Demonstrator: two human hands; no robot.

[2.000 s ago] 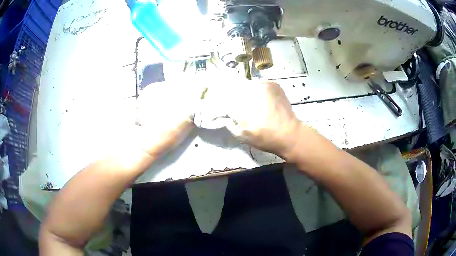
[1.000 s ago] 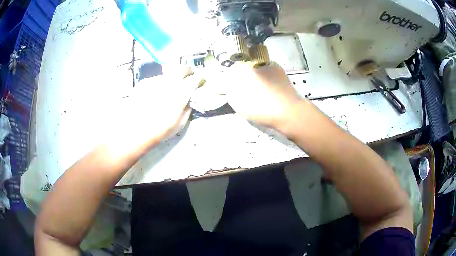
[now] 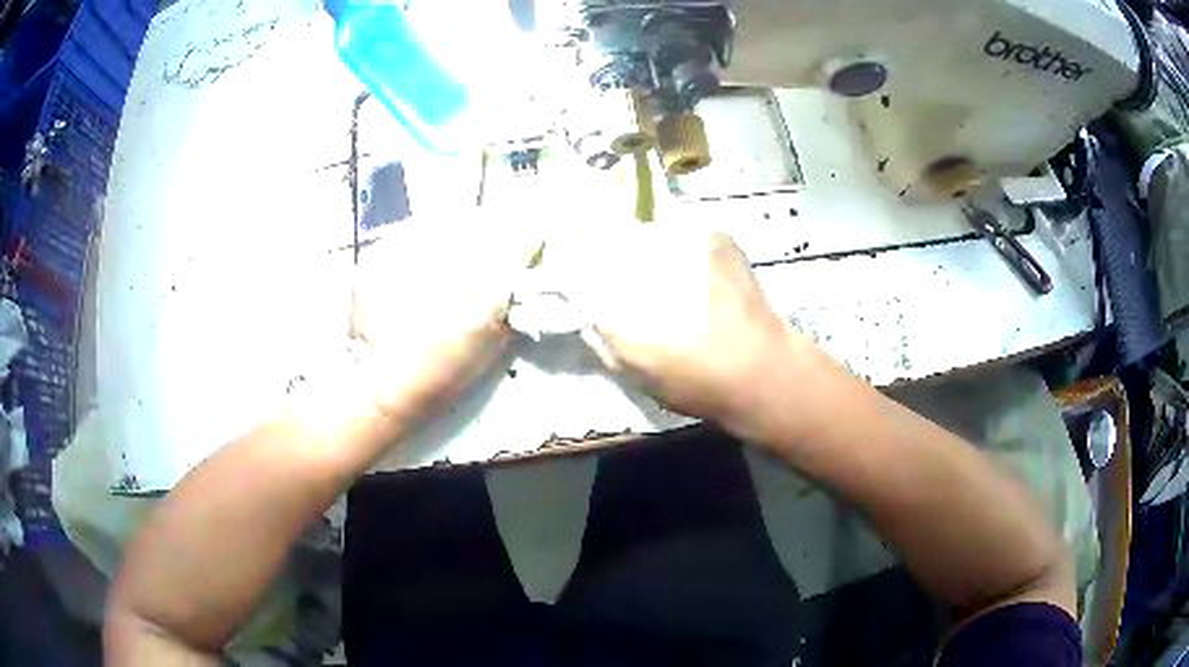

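A small cloth piece (image 3: 548,310), washed out white by the lamp, lies between my two hands in front of the needle area of the sewing machine head (image 3: 965,65). My left hand (image 3: 437,306) holds its left side; its fingers are overexposed. My right hand (image 3: 691,319) holds its right side, thumb and fingers closed on it. A narrow yellow-green line shows near my left fingertips, another below the brass knurled knobs (image 3: 681,143). Glare hides the cloth's outline and the exact fingertip contact. The cloth lies nearer the wearer than the needle plate (image 3: 524,159).
The bright blue lamp head (image 3: 398,72) hangs left of the needle. Dark snips (image 3: 1011,248) lie right on the white table (image 3: 196,287). A blue crate (image 3: 59,196) stands left. Pale cloth (image 3: 1024,430) and an orange-rimmed tray (image 3: 1115,521) are at the lower right.
Both hands moved towards the machine about a second ago and are now back nearer the table's front edge with the cloth. The needle plate area shows more than a second ago.
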